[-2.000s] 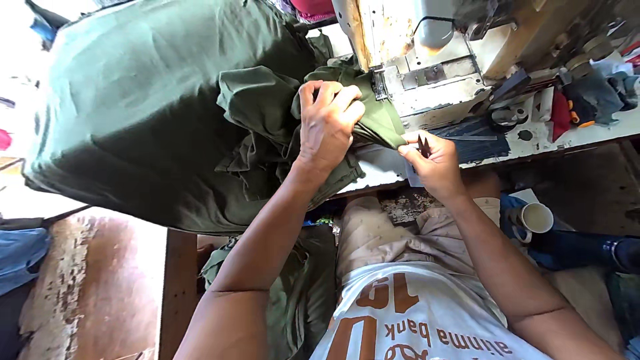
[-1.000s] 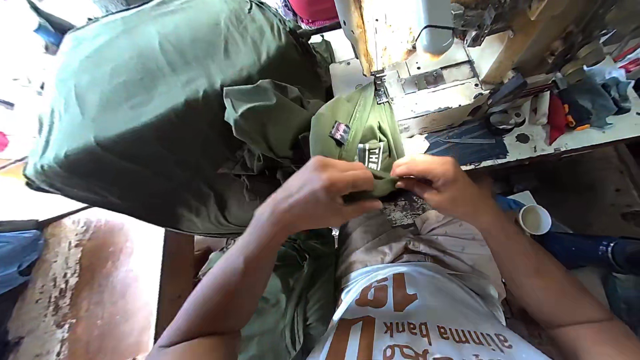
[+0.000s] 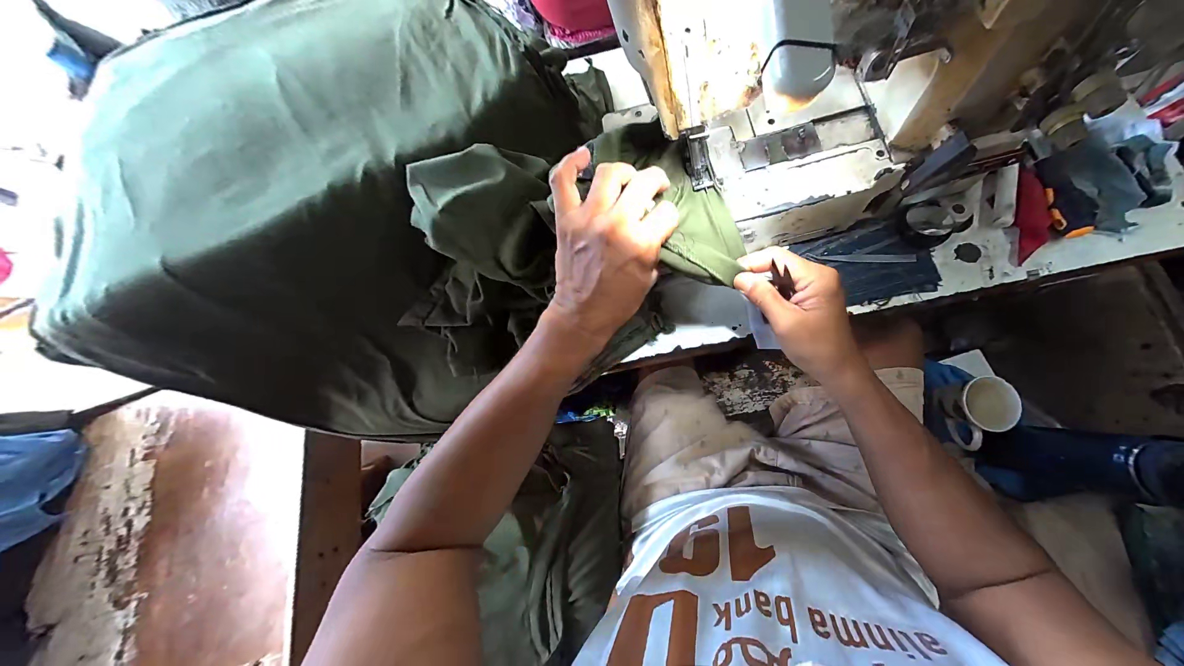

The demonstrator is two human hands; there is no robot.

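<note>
Green fabric [image 3: 708, 222] lies under the presser foot [image 3: 700, 159] of a sewing machine [image 3: 805, 148] and runs toward my body. My left hand [image 3: 610, 236] rests on this fabric with its fingers bent and spread, left of the presser foot; whether it grips any cloth is hidden. My right hand [image 3: 791, 291] pinches the near right corner of the fabric between thumb and fingertips. A small dark pointed tool [image 3: 783, 277] is tucked in the same hand. More bunched green cloth [image 3: 490, 208] lies left of my left hand.
A large pile of dark green fabric [image 3: 277, 185] fills the left side. Dark blue denim [image 3: 869, 268], a roll of tape [image 3: 930, 219] and red and grey scraps [image 3: 1033, 213] lie on the table at right. A cup [image 3: 990, 404] stands low at the right.
One second ago both hands were together at the fabric's near edge, with a label showing. The left hand has moved up onto the cloth, the right hand to its right corner; the label is out of sight.
</note>
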